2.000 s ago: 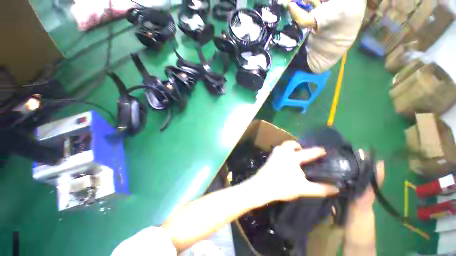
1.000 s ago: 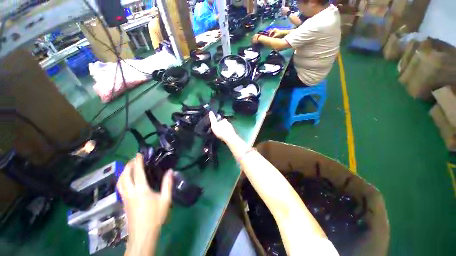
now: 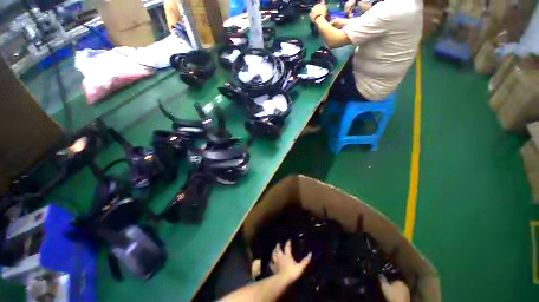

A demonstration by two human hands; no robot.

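Observation:
The open brown carton at the bench edge holds many black clip parts. My left hand is inside it, fingers spread on the parts, with nothing visibly held. My right hand is at the carton's right side, touching the parts; it is small and cut off by the bottom edge, so its grip is unclear. Several black clip bases with thin curved arms lie in a loose group on the green bench.
The blue and white screw feeder is at lower left. Fan heads with pale blades stand farther up the bench. A person sits on a blue stool beyond the carton. Pink and white bags lie at the back.
Both hands have left the clip bases on the bench and moved right and down into the carton. The clip bases lie released on the bench. The view has shifted.

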